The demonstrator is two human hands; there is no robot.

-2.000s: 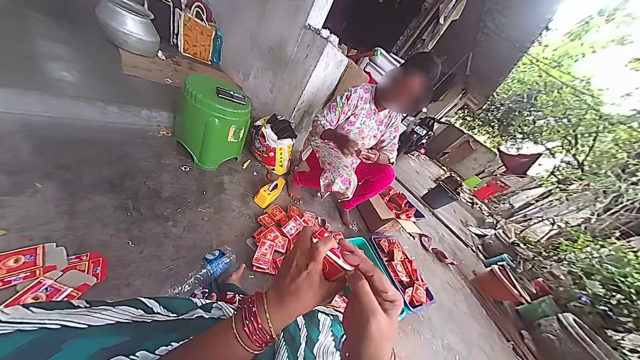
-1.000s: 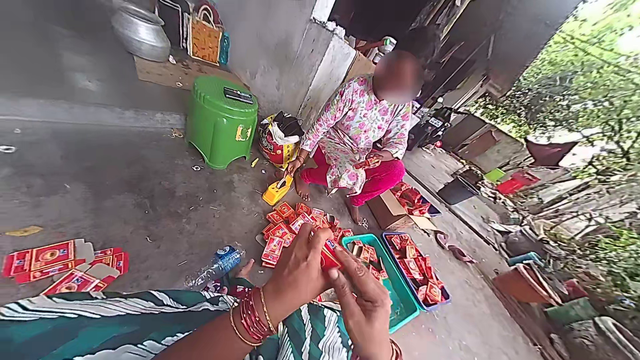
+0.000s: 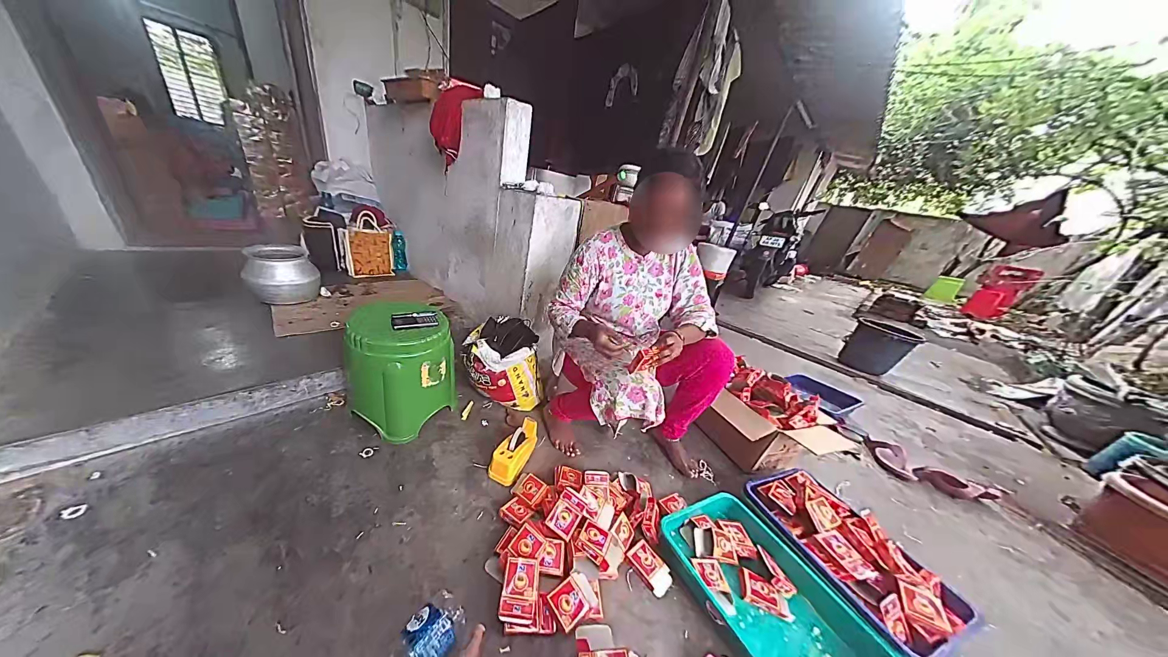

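Neither of my hands shows in the head view now. Low in the middle, a heap of small red cardboard boxes lies on the concrete floor. Right of the heap stands a teal plastic tray with a few red boxes in it. Touching or close beside it, a blue plastic tray is full of more boxes. A yellow tape dispenser sits just behind the heap. Across from me a squatting person in a floral top holds a small red box in both hands.
A green plastic stool with a phone on top stands left of a printed bag. An open carton of red items is beside the person. A plastic bottle lies at the bottom edge. Slippers are at right.
My hands, which held a small red box in the middle of the earlier view, have gone out of sight. The view has tilted up and levelled.
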